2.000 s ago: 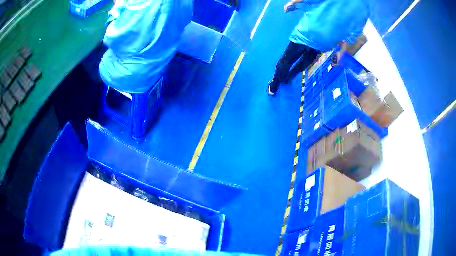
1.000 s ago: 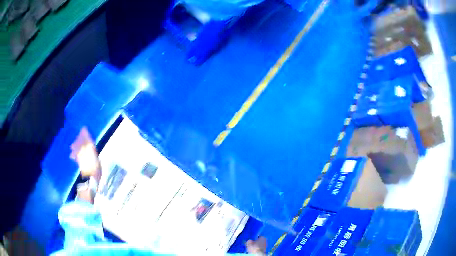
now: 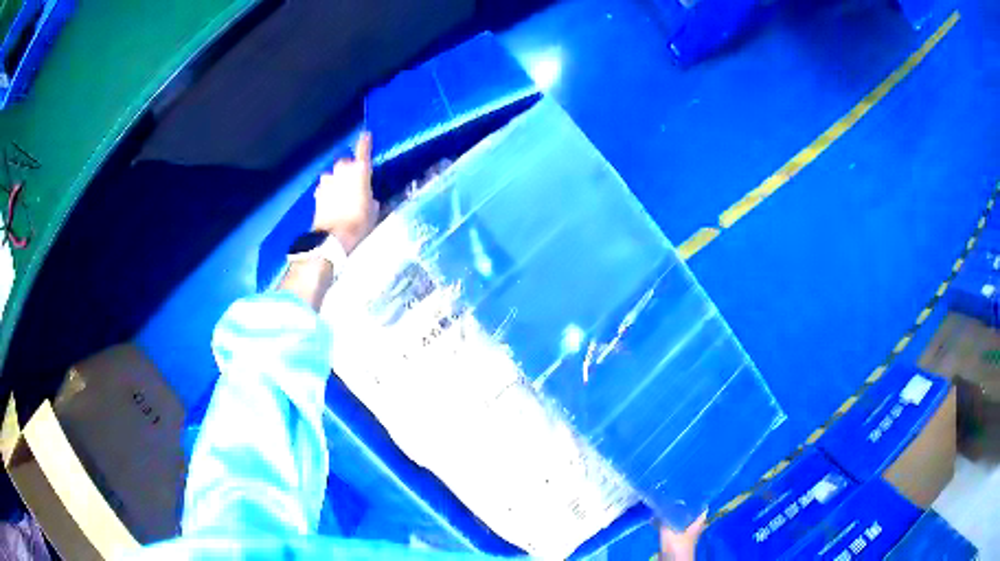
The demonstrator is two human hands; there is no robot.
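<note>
The blue corrugated box (image 3: 408, 480) stands open in front of me. A whitish printed sheet (image 3: 439, 384) lies inside, very bright. A large blue flap (image 3: 614, 274) slants over its upper right part. My left hand (image 3: 348, 201), bare with a dark band at the wrist, is at the box's upper left edge beside another flap (image 3: 455, 88). One finger points up; its hold is unclear. My right hand (image 3: 682, 540) is at the lower right corner of the large flap, mostly cut off by the bottom edge.
An open brown carton (image 3: 115, 438) is at the lower left. Blue boxes (image 3: 817, 513) with white print line the lower right beside a striped floor line. The green bench (image 3: 121, 88) curves along the upper left, with red-handled pliers (image 3: 15, 214) at its edge.
The view has swung, and the box now sits more central. The large flap now overlaps the sheet. My left hand is now at the upper left edge. The other people are out of view.
</note>
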